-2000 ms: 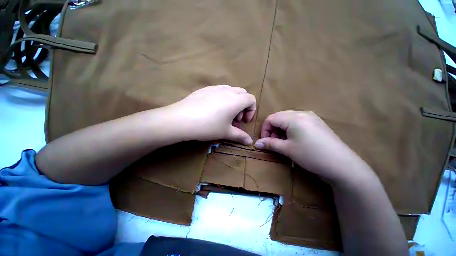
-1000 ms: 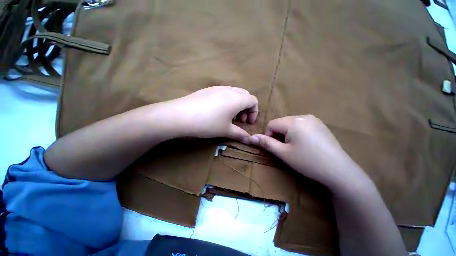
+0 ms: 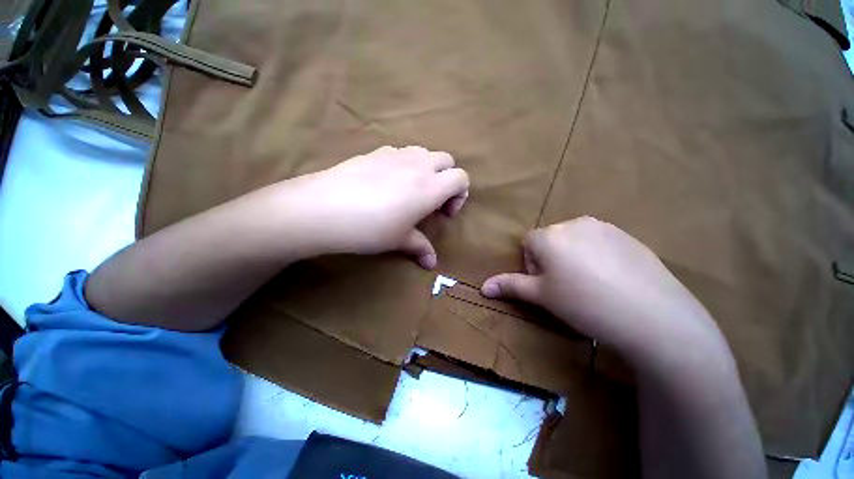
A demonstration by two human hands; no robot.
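A large brown bag panel (image 3: 403, 84) lies flat, with a dark centre seam. Notched layers (image 3: 468, 327) show at its near edge, with loose dark threads. A small white piece (image 3: 444, 284) shows at the upper left notch corner. My left hand (image 3: 375, 204) rests on the panel just above that corner, thumb and curled fingers apart, with nothing seen in it. My right hand (image 3: 609, 271) lies right of the corner, its thumb on the notch's upper edge. Its other fingers are curled; whether they pinch the edge is hidden.
Brown straps (image 3: 103, 56) lie looped in a tangle at the upper left, one flat strap end (image 3: 220, 67) resting on the panel. Dark strap parts show at the right rim. The white table (image 3: 449, 416) shows through the lower notch, with thread bits on it.
My hands were together at the notch's upper edge and are now apart, uncovering the white piece at the corner. The panel appears shifted right and turned slightly in the view.
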